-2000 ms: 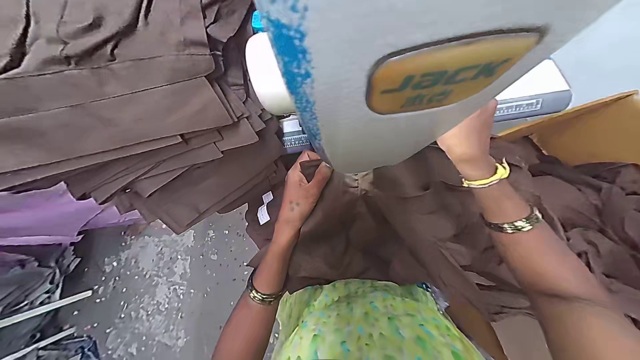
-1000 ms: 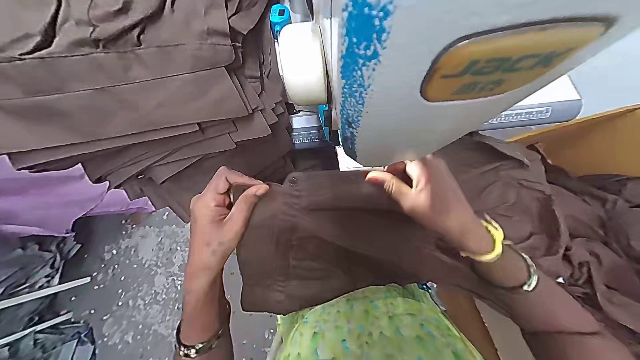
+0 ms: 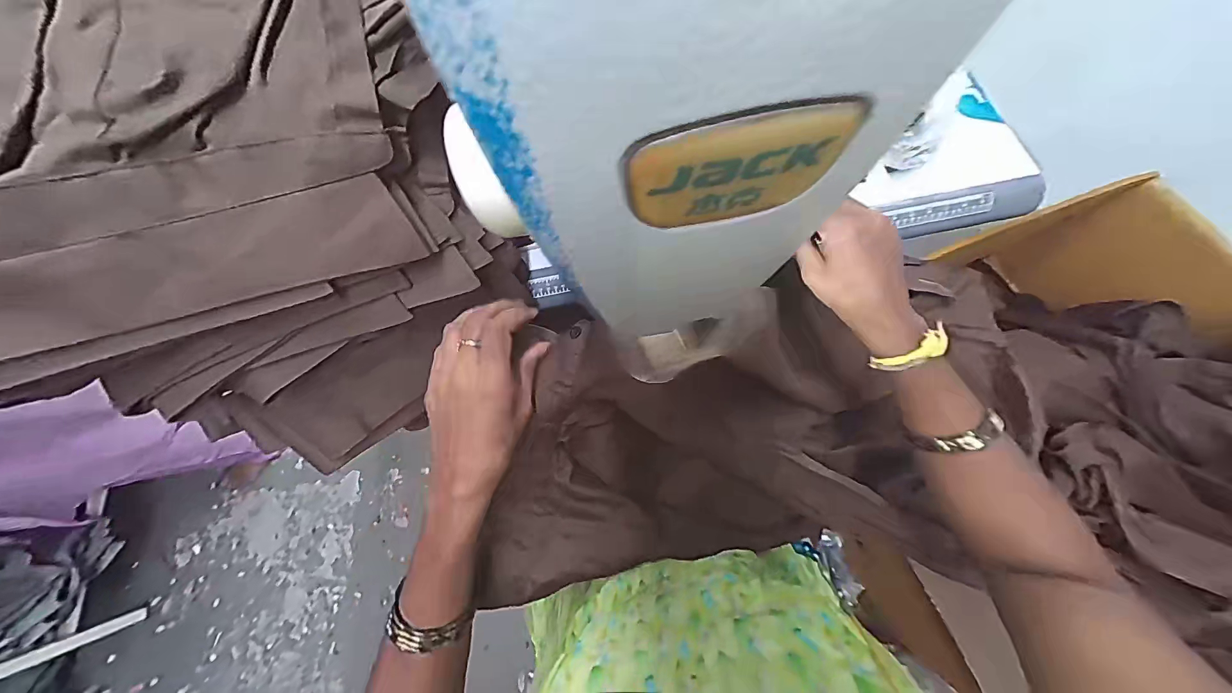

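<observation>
A white and blue Jack sewing machine (image 3: pixel 597 125) fills the upper middle and hides its needle area. Brown fabric (image 3: pixel 664 472) runs under the machine's head and hangs over my lap. On the fabric's left edge, near a small dark button or eyelet (image 3: pixel 576 332), lies my left hand (image 3: pixel 481 385), thumb and fingers around the cloth. My right hand (image 3: pixel 852 269) is closed at the machine's right side, on a raised part of the brown fabric; its fingertips are partly hidden.
Stacked brown fabric panels (image 3: pixel 212 231) lie at the left, with purple cloth (image 3: pixel 106 448) below them. On the right, an open cardboard box (image 3: pixel 1136 241) stands behind heaped brown fabric (image 3: pixel 1126 404). The grey floor (image 3: pixel 279 568) with scraps shows at the lower left.
A second ago both hands held the fabric's upper edge in front of the machine. Now the cloth lies under the head, and my right hand has moved to the machine's right side.
</observation>
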